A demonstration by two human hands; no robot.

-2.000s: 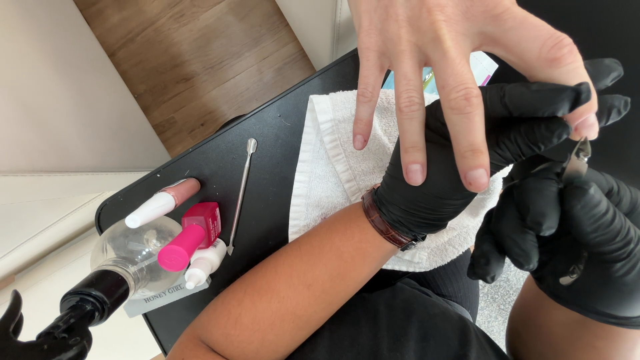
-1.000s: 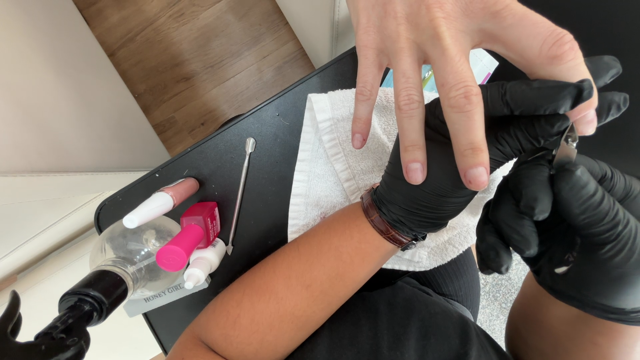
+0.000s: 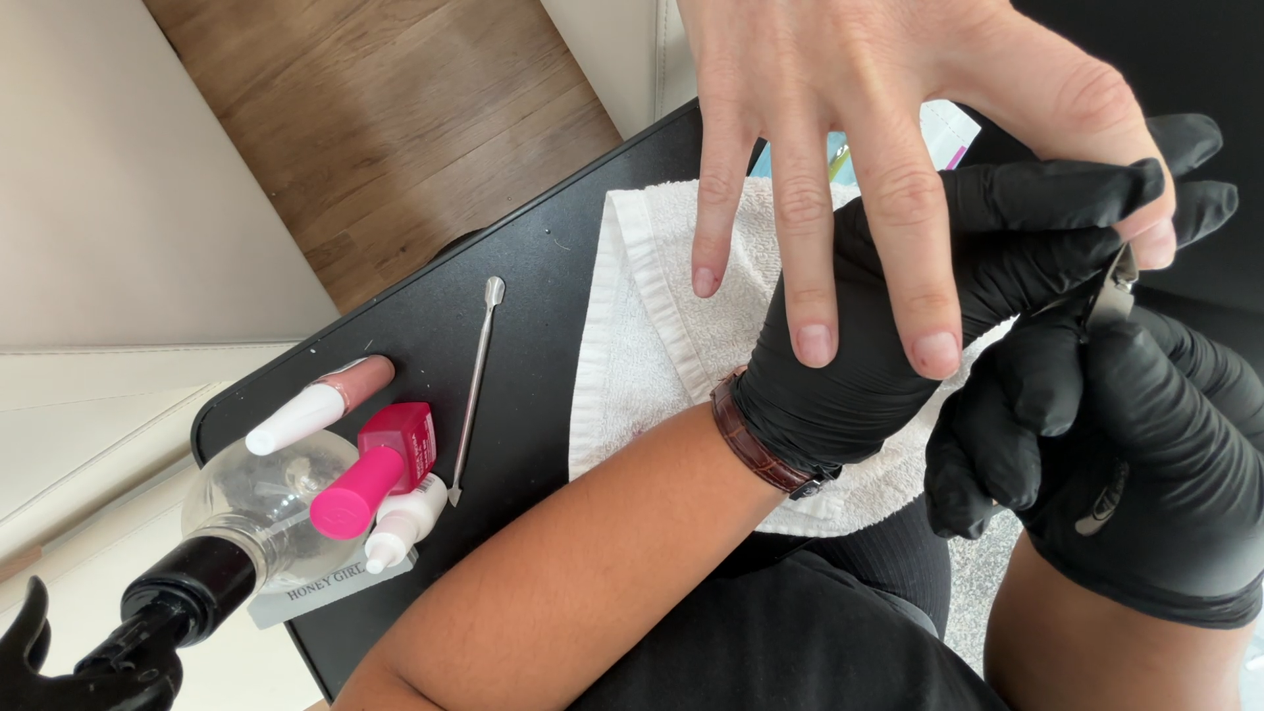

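My left hand (image 3: 849, 326), in a black glove with a brown leather strap at the wrist, holds the thumb of another person's hand (image 3: 869, 118) between its fingers. The other four fingers of that hand point down, spread over my glove and a white towel (image 3: 652, 296). In my right hand (image 3: 1116, 425), also black-gloved, is a pair of metal cuticle nippers (image 3: 1114, 291); its tip lies against the skin beside the thumbnail. Part of the nippers' handle shows near my right palm, and my fingers hide the rest.
On the black table (image 3: 543, 257) at left lie a metal cuticle pusher (image 3: 478, 385), a pink polish bottle (image 3: 400, 444), a pinkish bottle with a white cap (image 3: 326, 400) and a small white bottle (image 3: 407, 518). A clear pump bottle (image 3: 267, 504) is by the table's edge.
My right hand and the nippers have shifted slightly at the thumb, and the nippers' angle has changed. My left hand keeps its hold on the thumb.
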